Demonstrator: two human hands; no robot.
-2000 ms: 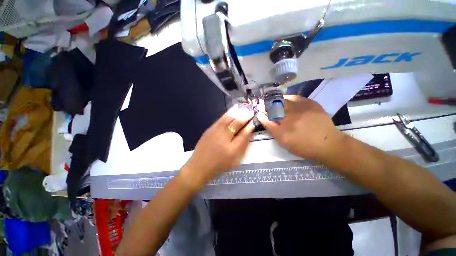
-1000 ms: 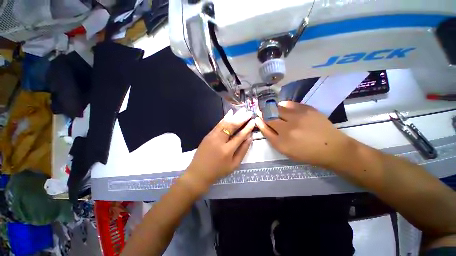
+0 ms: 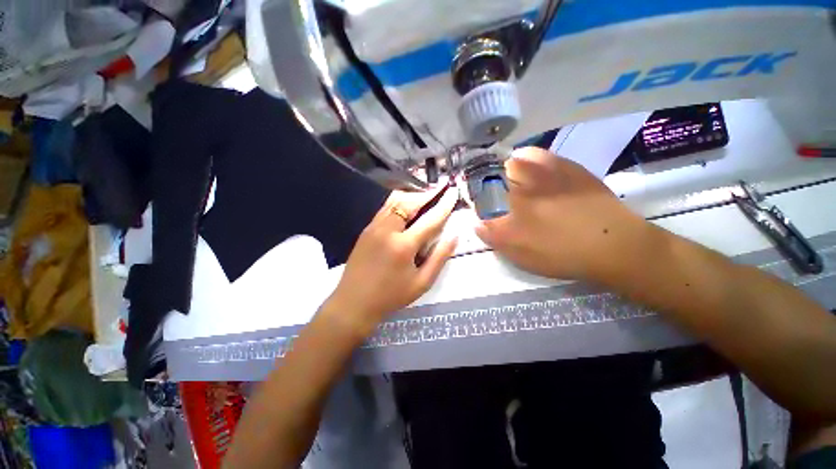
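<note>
A large black garment panel (image 3: 284, 183) lies on the white table left of the needle, with a curved notch along its front edge. My left hand (image 3: 394, 247), with a ring, lies on the panel's right end, its fingertips just left of the needle area. My right hand (image 3: 568, 220) is bent beside the small grey-blue block (image 3: 491, 194) at the needle, thumb and fingers around the block's right side. The white sewing machine head (image 3: 385, 82) hangs over the fingertips. The presser foot and what lies under it are hard to make out. I cannot tell whether either hand grips anything.
Long black cut pieces (image 3: 174, 201) lie at the left table edge beside heaped cloth. A lit smartphone (image 3: 681, 134), thread snips (image 3: 779, 229) and a red stick (image 3: 816, 151) lie to the right. A printed ruler (image 3: 513, 317) runs along the front edge; a red basket (image 3: 209, 421) is below.
The view has shifted closer to the machine head. My left hand has drawn slightly apart from my right hand, which is now curled higher beside the grey-blue block. Less of the panel shows near the needle.
</note>
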